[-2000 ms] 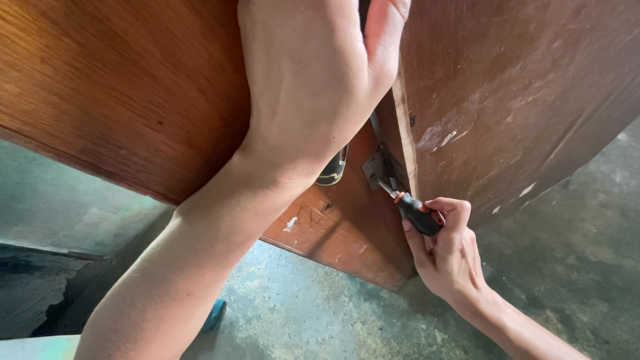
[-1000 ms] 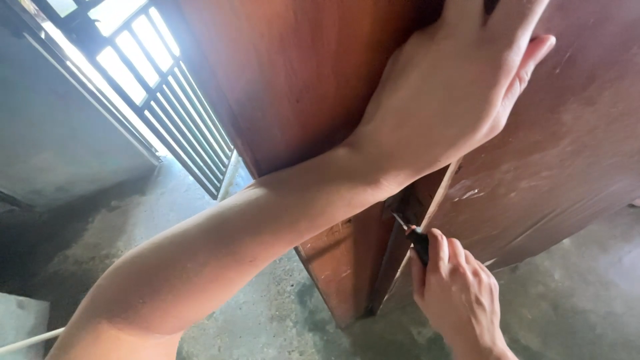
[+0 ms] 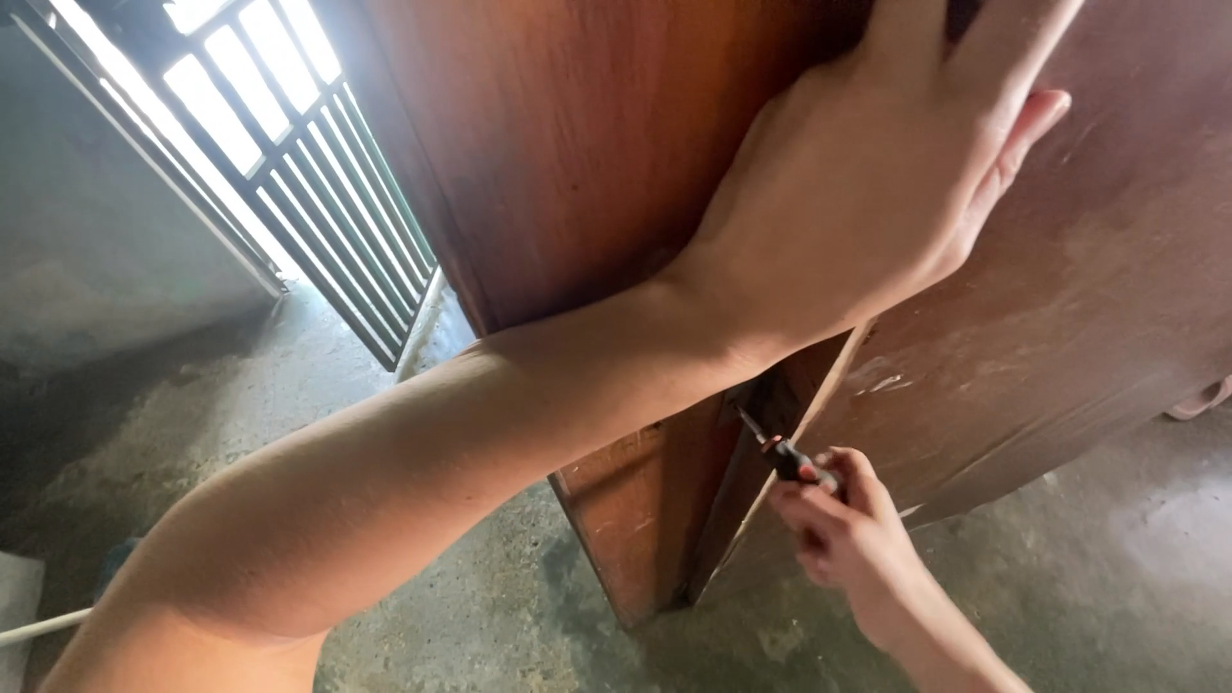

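My right hand point(image 3: 837, 520) grips the black and red handle of a screwdriver point(image 3: 794, 464). Its metal shaft points up and left into the dark gap between two wooden panels, where the tip meets a dim metal plate, perhaps a hinge point(image 3: 739, 404). My left hand point(image 3: 857, 164) is above, laid over the upper edge of the brown wooden furniture point(image 3: 1039, 318), and its fingertips run out of view at the top. Whether it grips the panel cannot be told. The left forearm crosses in front of the reddish wooden door panel point(image 3: 577, 144) and hides part of the gap.
A barred metal gate point(image 3: 337, 192) stands at the upper left with bright light behind it. The concrete floor point(image 3: 462, 577) lies below the furniture. A pale rod point(image 3: 43, 628) shows at the lower left, and a pinkish object, perhaps a slipper point(image 3: 1198, 399), at the right edge.
The view has swung so that the gate shows at the upper left. A dark cylindrical item near my left wrist in the oldest frame is out of sight. My right hand still holds the screwdriver in the gap.
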